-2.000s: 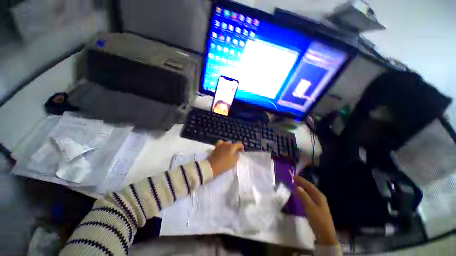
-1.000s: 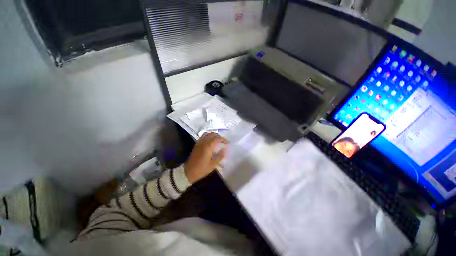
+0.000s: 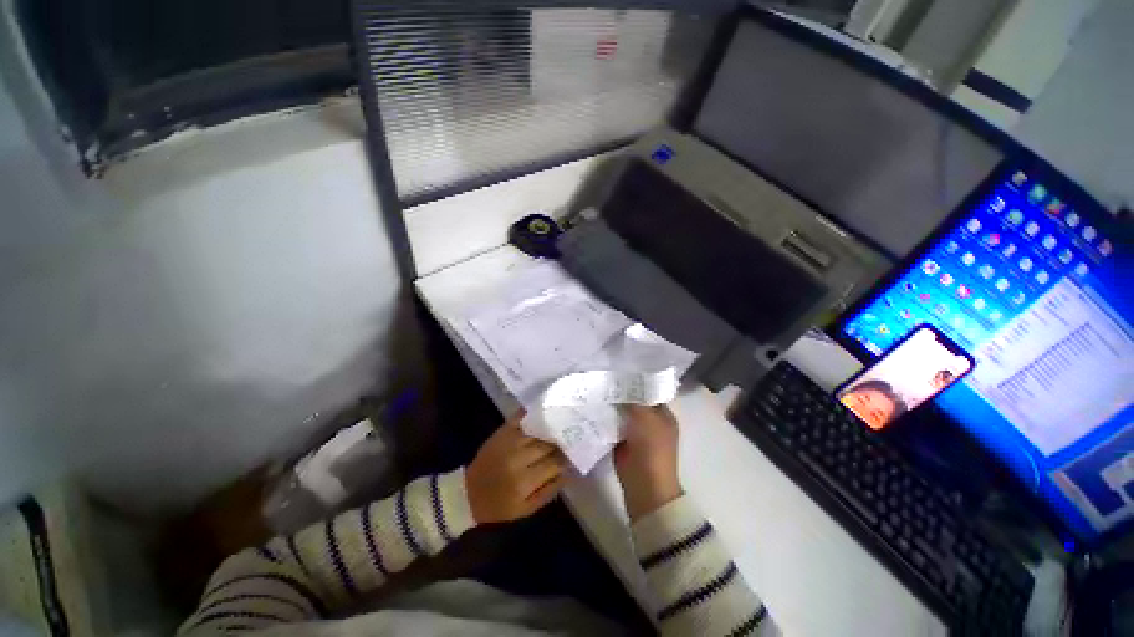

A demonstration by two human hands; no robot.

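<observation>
Curled white paper slips (image 3: 582,417) with faint print are held just above the front of the desk, over the left-hand sheets. My left hand (image 3: 512,470) grips their lower left edge. My right hand (image 3: 649,446) holds them from the right, its fingers partly hidden behind the paper. Printed sheets (image 3: 529,326) lie flat on the desk behind the slips.
The printer (image 3: 715,237) stands behind the sheets, with a black ring-like roll (image 3: 536,232) at its left. A smartphone (image 3: 905,378) leans against the monitor (image 3: 1057,361), above the keyboard (image 3: 871,492). A pale crumpled bag (image 3: 333,470) is low at left.
The view has turned left. My left hand has gone from the sheets' edge to the slips, which are lifted. My right hand has come in and holds them too. The large pages before the keyboard are out of view.
</observation>
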